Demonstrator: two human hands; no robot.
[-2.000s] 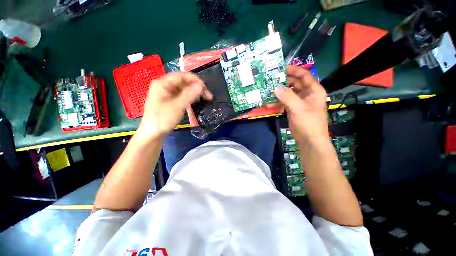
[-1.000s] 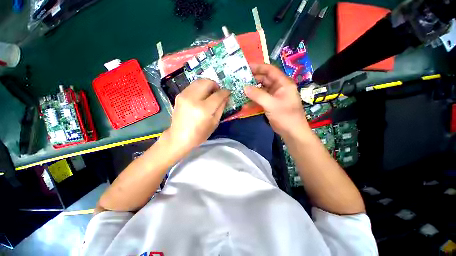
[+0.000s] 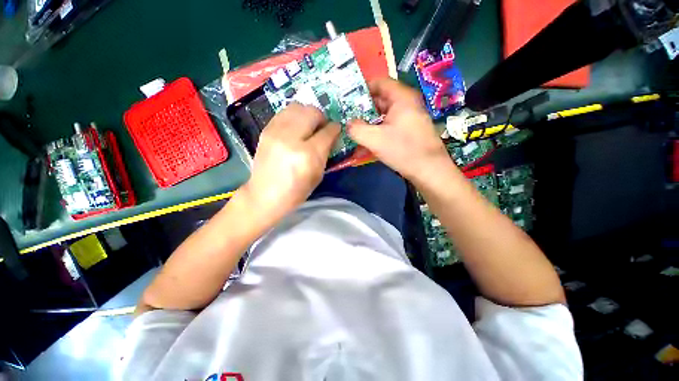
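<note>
A green circuit board [image 3: 325, 83] is tilted over a black housing [image 3: 249, 119], which lies on the red work mat [image 3: 368, 52] with clear film beside it. My right hand [image 3: 398, 126] grips the board's right edge. My left hand [image 3: 292, 149] is at the board's lower left, fingertips pinched together near its edge; whether something small is between them is hidden. The housing's lower part is hidden by my left hand and the board.
A red perforated plate [image 3: 175, 132] and boards in a red holder [image 3: 83, 175] are on the left. A blue-and-pink item [image 3: 440, 80], dark tools [image 3: 447, 30] and a thick black tube [image 3: 528, 63] are on the right. More boards [image 3: 484, 201] sit below the bench edge.
The board and both hands have moved left from over the mat's right part, and the board now lies lower over the housing. My left hand has come to the board's edge. The view has shifted.
</note>
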